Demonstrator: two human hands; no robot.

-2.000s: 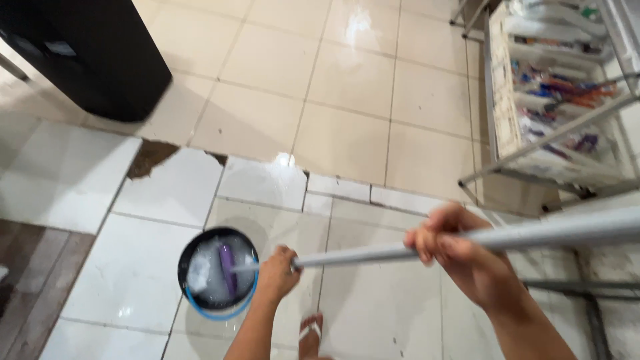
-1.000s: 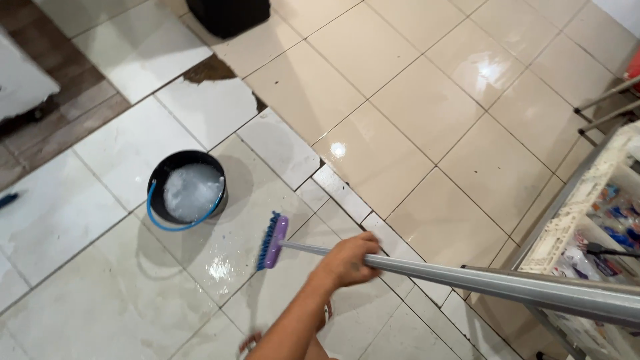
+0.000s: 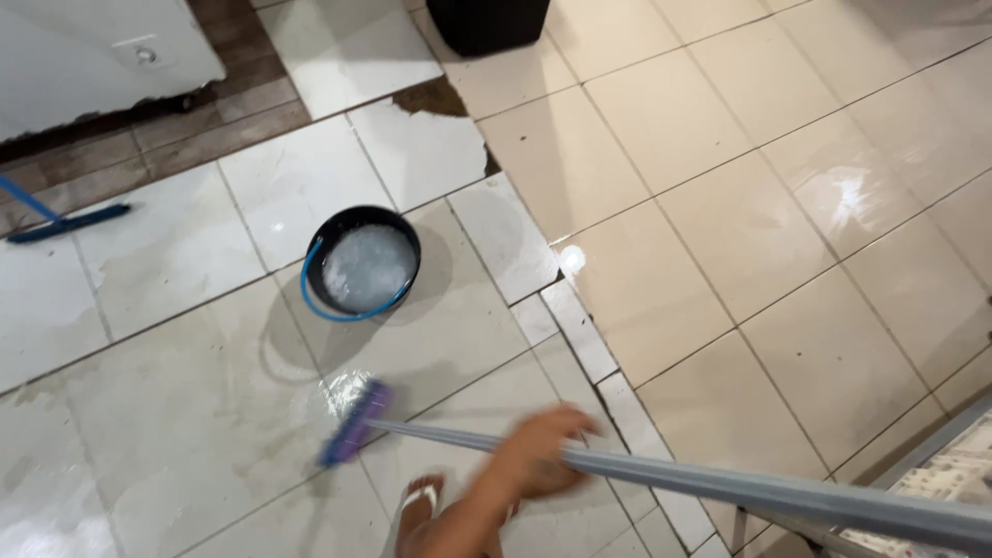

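Observation:
A scrub brush (image 3: 356, 422) with a purple head and blue bristles lies against the wet white floor tiles, blurred. Its long grey handle (image 3: 697, 481) runs to the right edge of the view. One bare hand, seemingly my left hand (image 3: 546, 453), is around the handle near its middle, with some fingers lifted and blurred. My right hand is out of the picture. Above the brush head stands a black bucket (image 3: 316, 271) with a blue handle, holding cloudy, foamy water.
A blue squeegee (image 3: 70, 224) rests on the floor at left, near a white panel with a socket (image 3: 146, 55). A black bin (image 3: 488, 27) stands at the top. Broken tile edges (image 3: 434, 97) run past the bucket. A white rack (image 3: 938, 488) is at lower right. My sandalled foot (image 3: 422, 496) is below the brush.
Two seconds ago the brush head was in the bucket and both hands were on the handle. It came out and has since moved left along the floor. The right hand has left the view.

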